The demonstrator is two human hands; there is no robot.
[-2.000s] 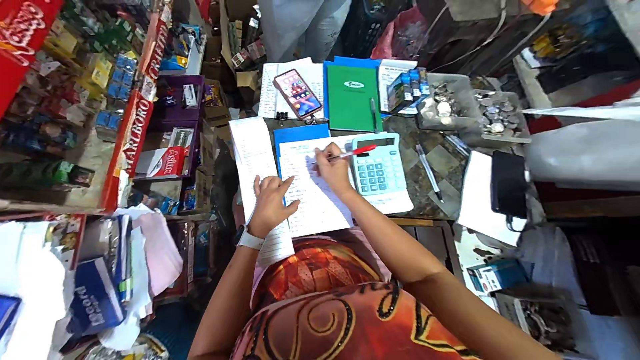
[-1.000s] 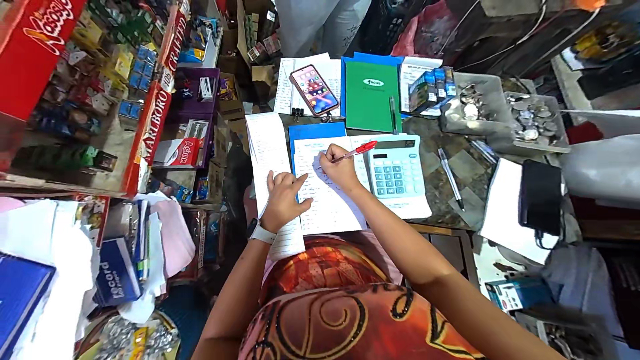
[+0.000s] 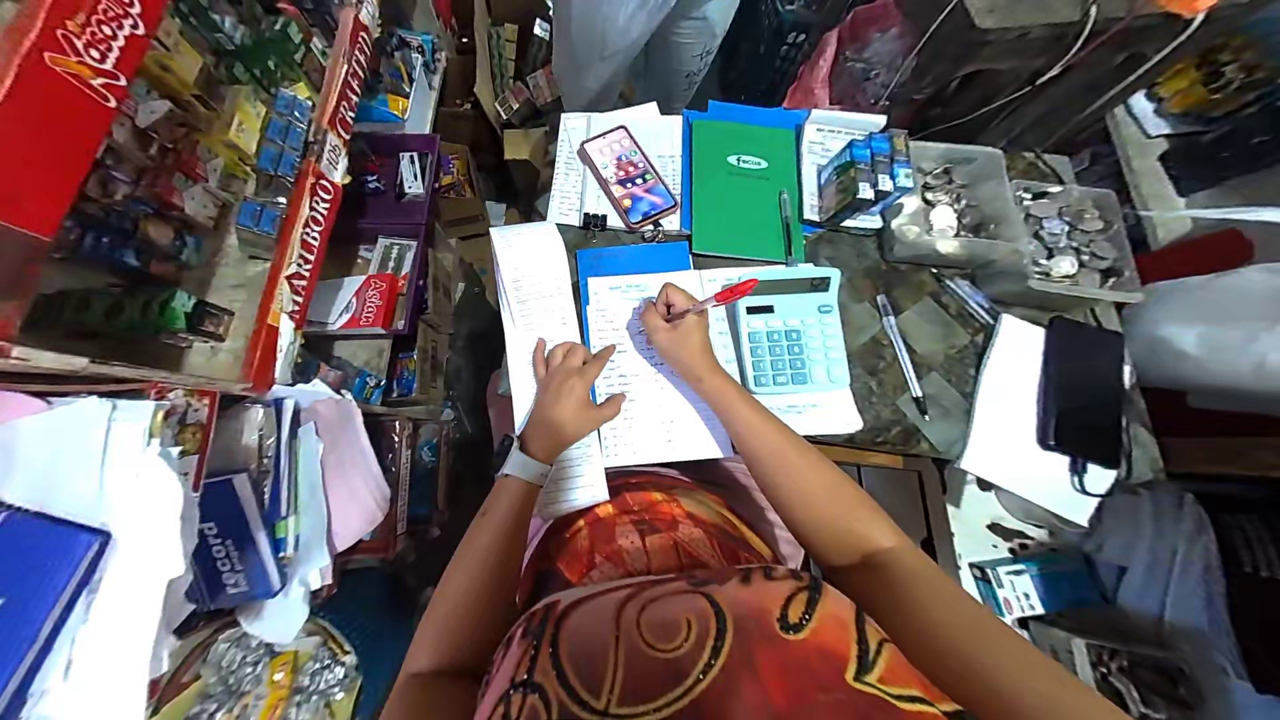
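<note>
My right hand (image 3: pixel 680 330) holds a red-capped ballpoint pen (image 3: pixel 722 298) over the upper part of an open notebook's lined page (image 3: pixel 665 415), which bears handwriting. My left hand (image 3: pixel 572 392) holds nothing; its fingers are spread over the notebook's left edge and a long paper strip (image 3: pixel 530 270). A light blue calculator (image 3: pixel 790 340) lies on the notebook's right page. A blue cover (image 3: pixel 632 260) shows behind the notebook. Farther back are a smartphone (image 3: pixel 628 175) with its screen lit, on papers, and a green notebook (image 3: pixel 742 215) with a pen (image 3: pixel 786 222) across its right edge.
Plastic tubs of coins (image 3: pixel 1070 240), small blue boxes (image 3: pixel 868 175) and another pen (image 3: pixel 903 355) are at the right. A black device (image 3: pixel 1082 395) lies on white paper (image 3: pixel 1000 400). Shelves with packets and a red edge strip (image 3: pixel 310 220) stand left, above stacked papers (image 3: pixel 110 500).
My right hand stays on the page with the red-capped pen, in nearly the same place. My left hand still rests at the notebook's left edge. The view has shifted slightly.
</note>
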